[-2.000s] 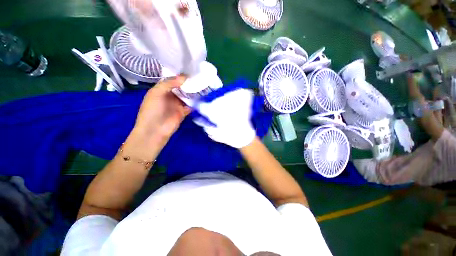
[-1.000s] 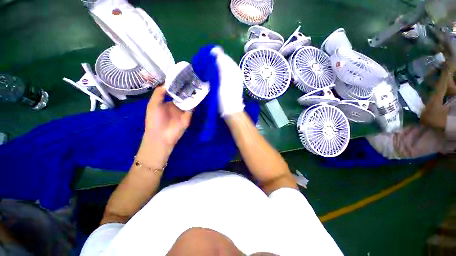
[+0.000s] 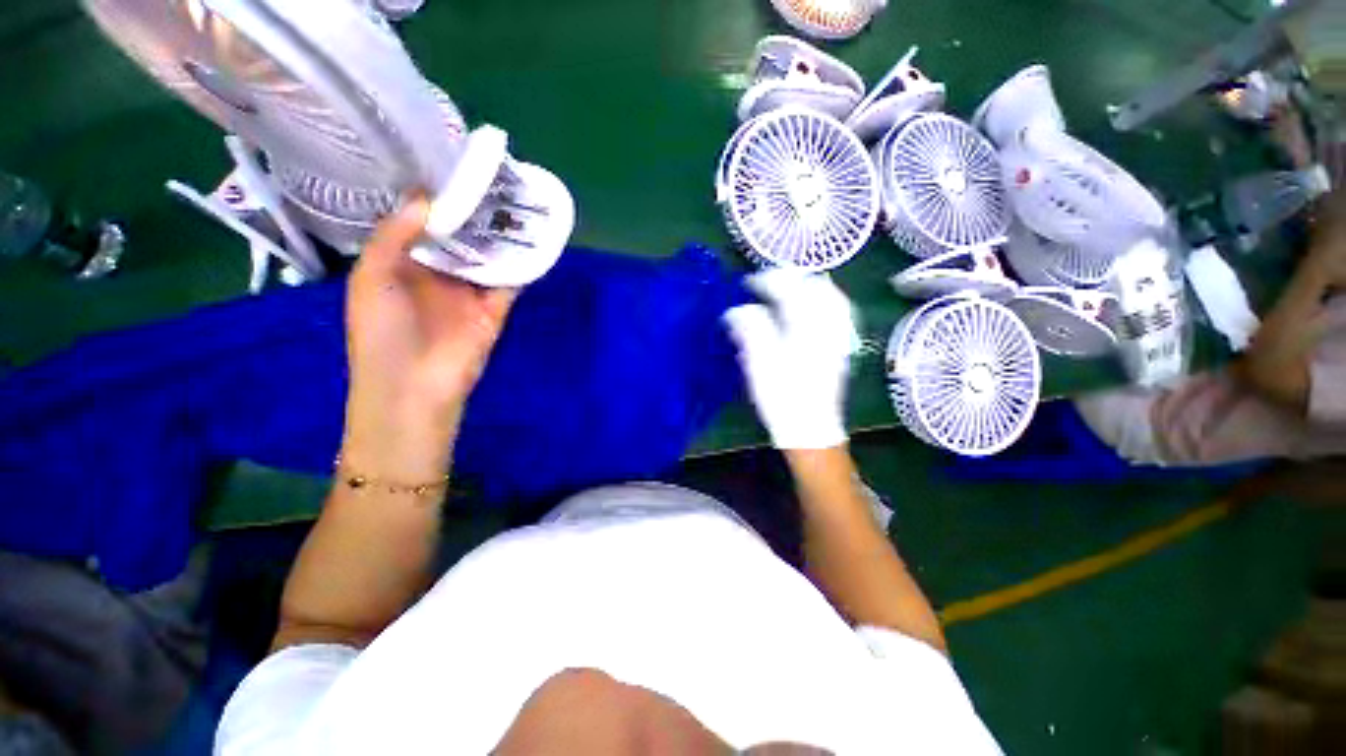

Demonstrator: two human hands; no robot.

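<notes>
A white clip fan [image 3: 332,104] is raised at the upper left, its head towards the picture's edge. My bare left hand [image 3: 421,318] grips it by the base [image 3: 517,229], whose underside with a darker recess shows. My gloved right hand [image 3: 797,355] is over the table edge, just below the fan pile; it is slightly blurred, and whether it holds anything cannot be told. The blue cloth [image 3: 591,355] lies along the near table edge, between and left of my hands.
Several clip fans [image 3: 802,189] lie in a pile at right, with a clear plastic sleeve [image 3: 1148,310] beside them. Another fan [image 3: 244,200] stands behind the held one. A bottle [image 3: 59,229] lies at far left. Another person's arm [image 3: 1284,318] is at far right.
My right hand has let go of the blue cloth and moved right and down, over the green block's place. My left hand has moved left with the fan, turning its base.
</notes>
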